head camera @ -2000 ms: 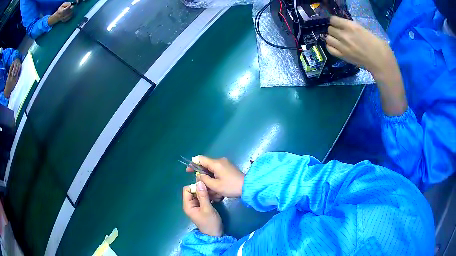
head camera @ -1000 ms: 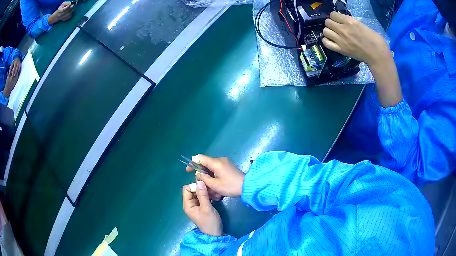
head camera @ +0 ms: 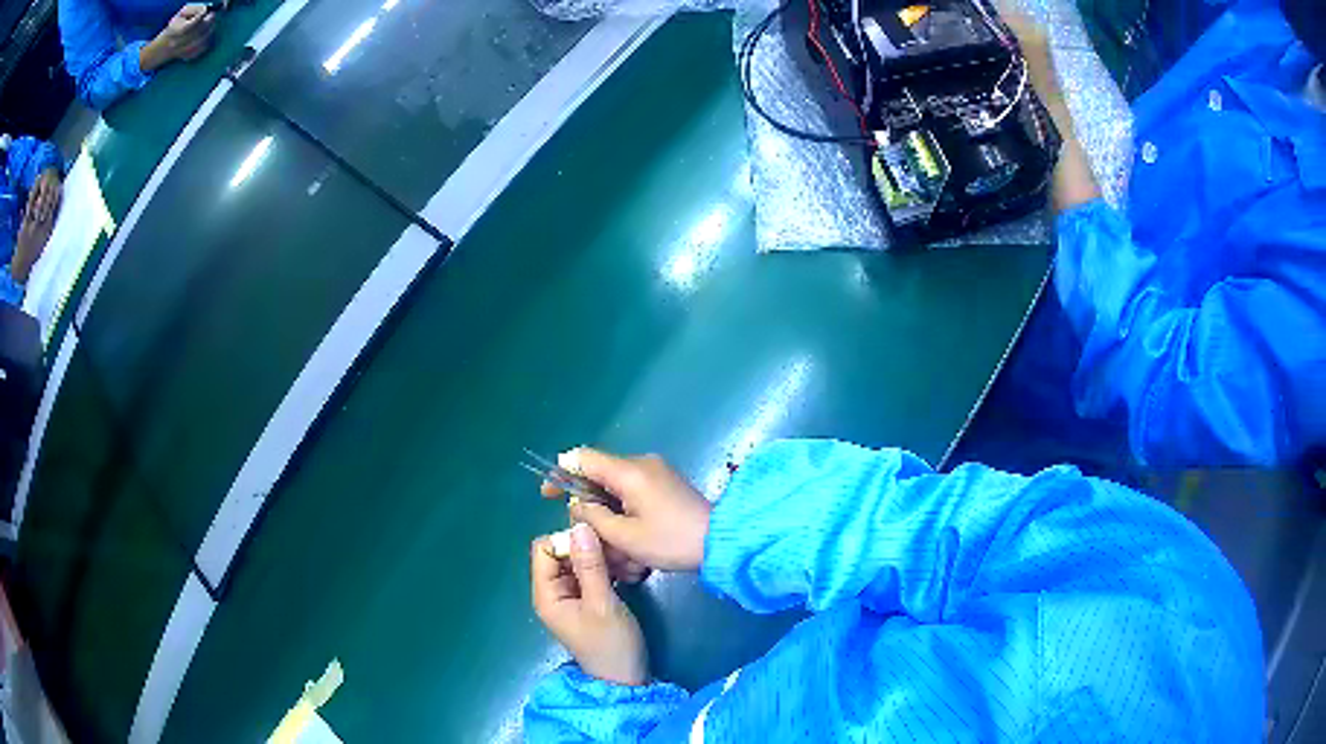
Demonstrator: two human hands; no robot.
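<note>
My right hand point(head camera: 647, 509) holds tweezers point(head camera: 575, 480), their tips pointing up and left, away from the hand. My left hand point(head camera: 589, 603) is just below it, thumb and a finger pinched close together. Cream finger cots show on fingertips of both hands. The hands meet or overlap over the green bench point(head camera: 480, 422). Whether a small part is between the left fingertips is too small and hidden to tell.
An open black electronic unit point(head camera: 960, 116) with wires lies on bubble wrap point(head camera: 807, 196) at the upper right. Another person's arm point(head camera: 1076, 167) reaches beside it. A pale-edged curved conveyor point(head camera: 320, 364) runs along the left. Other people's hands show at the upper left.
The other person's hand has moved from over the unit to its right side, uncovering more of the unit. My hands and tweezers have hardly moved.
</note>
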